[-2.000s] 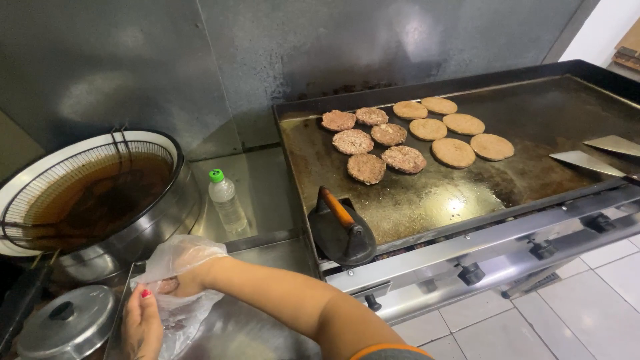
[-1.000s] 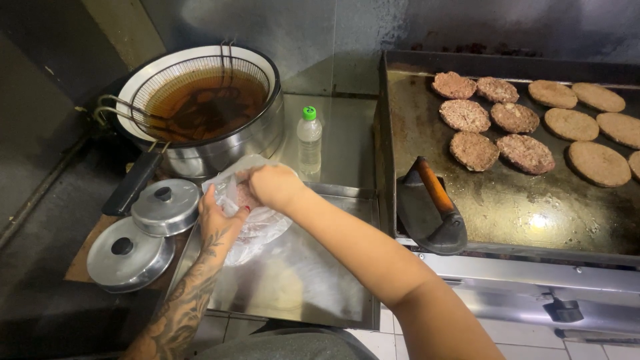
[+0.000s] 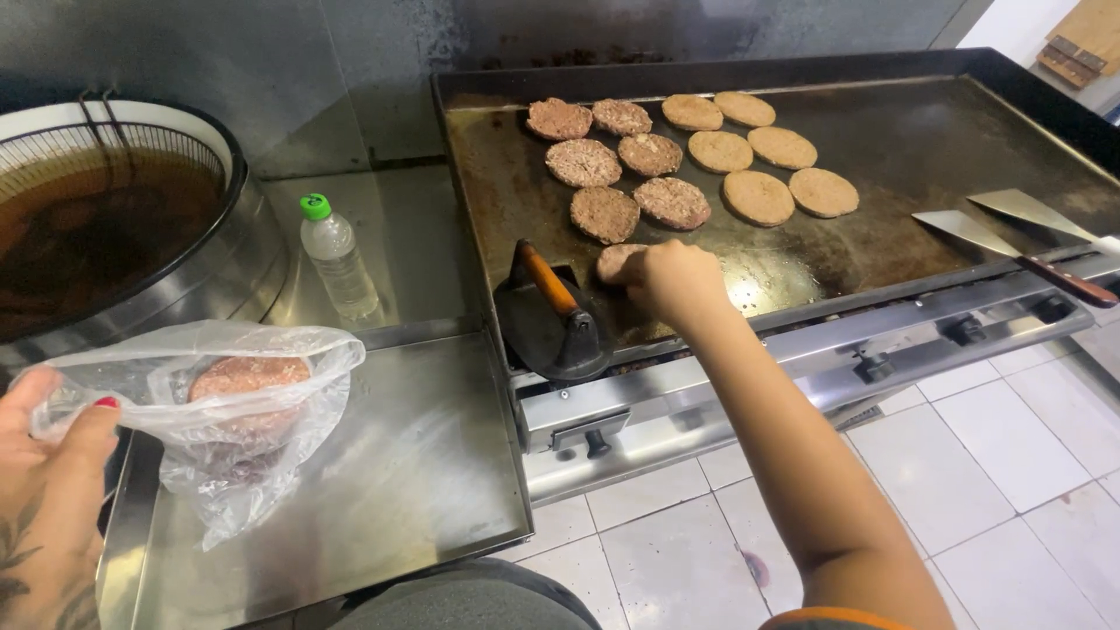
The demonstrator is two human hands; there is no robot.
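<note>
At the lower left, my left hand (image 3: 66, 472) grips the rim of a clear plastic bag (image 3: 324, 376) with raw burger patties (image 3: 249, 381) inside. My right hand (image 3: 678, 284) is over the front left of the griddle (image 3: 884, 131), its fingers on a pinkish patty (image 3: 619, 262) at the cooking surface. Whether that patty is fully down cannot be told. Behind it lie several browned, crumbly patties (image 3: 604, 214), and to their right several smoother tan patties (image 3: 759, 197). A round press with a wooden handle (image 3: 549, 280) rests at the griddle's front left corner.
A pot of dark oil with a wire basket (image 3: 254, 236) stands at the left. A green-capped plastic bottle (image 3: 339, 262) is beside it, behind a steel tray (image 3: 420, 464). Two metal spatulas (image 3: 971, 234) lie over the griddle's right front edge. Control knobs (image 3: 875, 367) line the griddle's front.
My right hand has moved from the bag to the griddle, where a pinkish patty now shows at its fingers. My left hand still holds the bag. The view has swung right since one second ago.
</note>
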